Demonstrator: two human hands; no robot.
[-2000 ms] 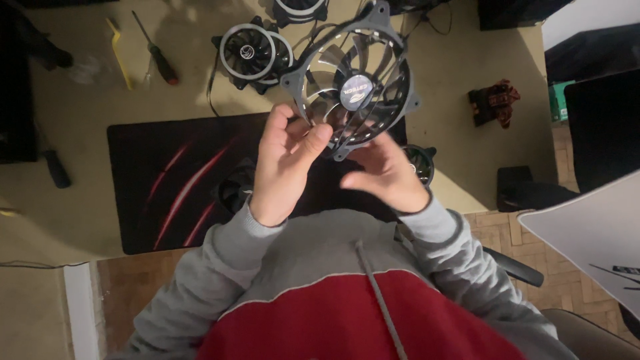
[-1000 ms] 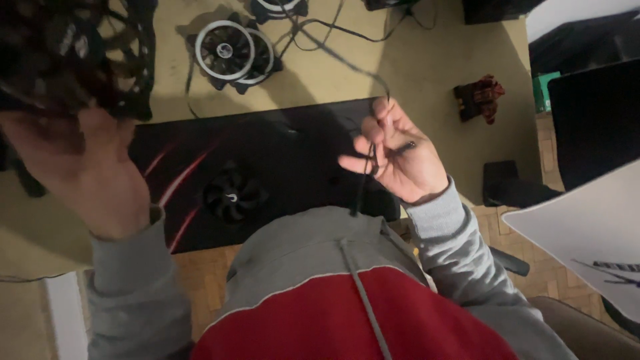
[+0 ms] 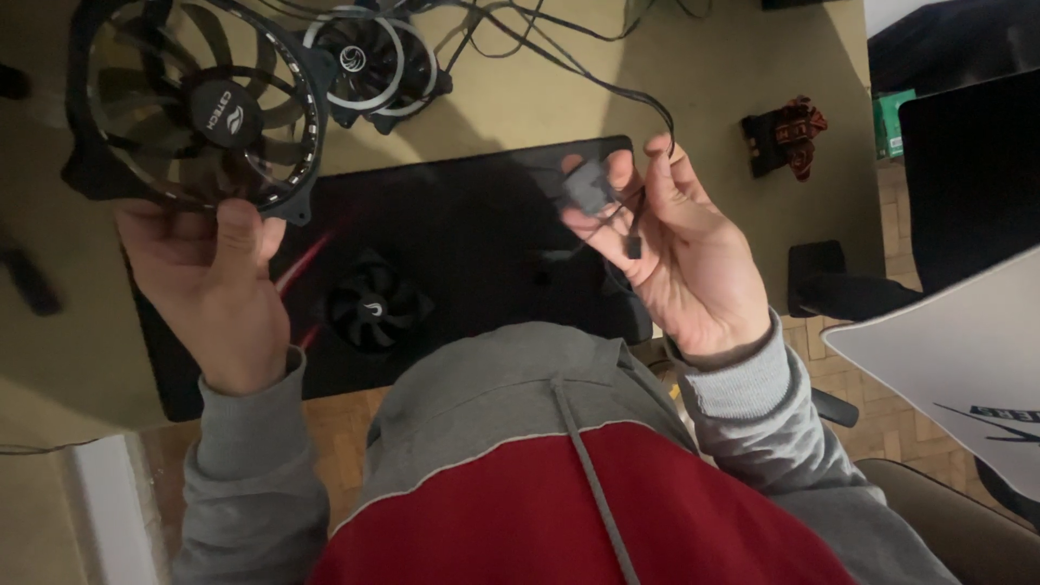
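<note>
My left hand [image 3: 211, 284] grips the lower rim of a large black computer case fan [image 3: 223, 106] with clear blades, held up at the upper left. Thin black cables [image 3: 593, 77] run from the top down to my right hand [image 3: 691, 244], whose thumb and finger pinch them. A small black connector [image 3: 633, 246] hangs over the palm, and a blurred grey piece [image 3: 588, 188] is at the fingertips; what it is I cannot tell. Below and between the hands, a smaller black fan [image 3: 375, 307] lies on the dark mouse pad [image 3: 487, 236] with red streaks.
Two overlapping fans with pale rings [image 3: 370, 65] lie on the tan desk [image 3: 707, 89] beside the large fan. A small red and black figure [image 3: 786, 136] is at the right. Near the desk's right edge are a black object [image 3: 815, 276] and a white chair back [image 3: 951, 349].
The large fan was between both hands two seconds ago; it is now at the left in my left hand alone. My right hand has moved off it and has taken hold of the cables.
</note>
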